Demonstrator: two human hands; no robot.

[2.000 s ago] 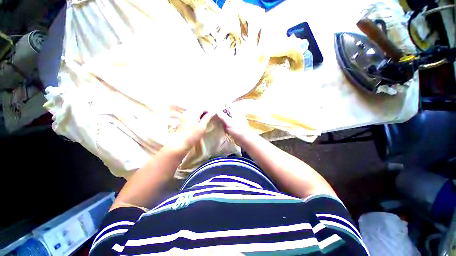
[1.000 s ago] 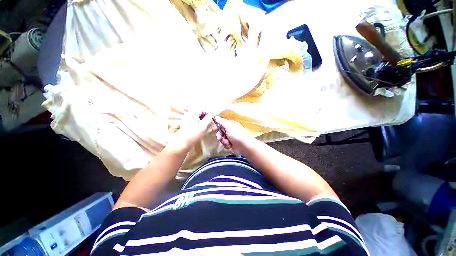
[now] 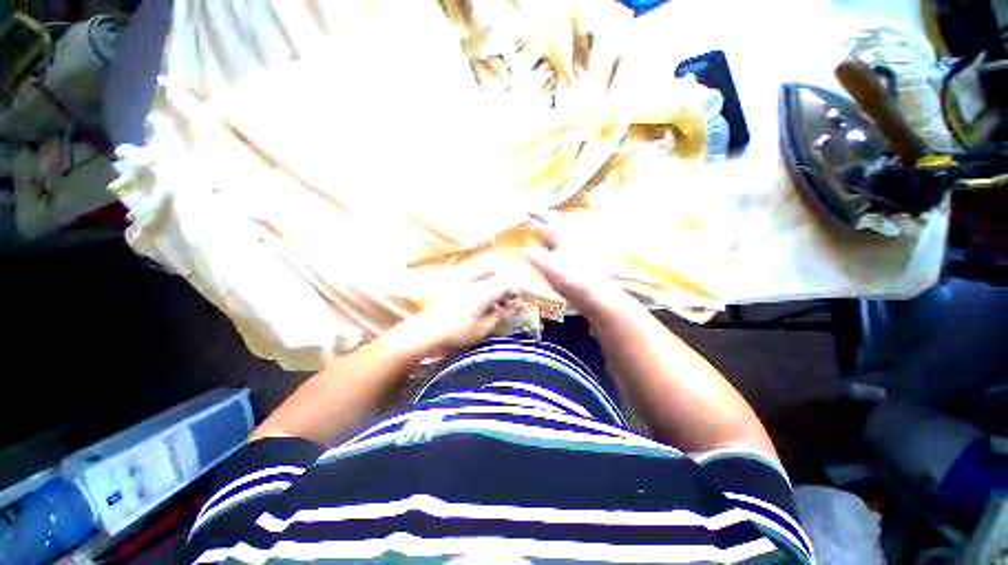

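A large cream-yellow garment (image 3: 365,166), mostly washed out to white, covers the left and middle of the table and hangs over its near edge. My left hand (image 3: 478,309) is near my belly, its fingers closed on a bunched edge of the garment. My right hand (image 3: 553,263) lies to the right and a little farther forward, against the garment's folds. Glare hides its fingers, and whether it grips cloth or a tool cannot be told.
A steam iron (image 3: 829,149) with brown handle and black cables stands on the white table cover (image 3: 818,265) at right. A black smartphone (image 3: 724,105) lies between garment and iron. A blue-and-white box (image 3: 166,458) is low at left.
The hands have moved apart; the left is nearer my belly, the right farther right and forward. The dark tool seen in the right fingers earlier no longer shows. The view has shifted slightly.
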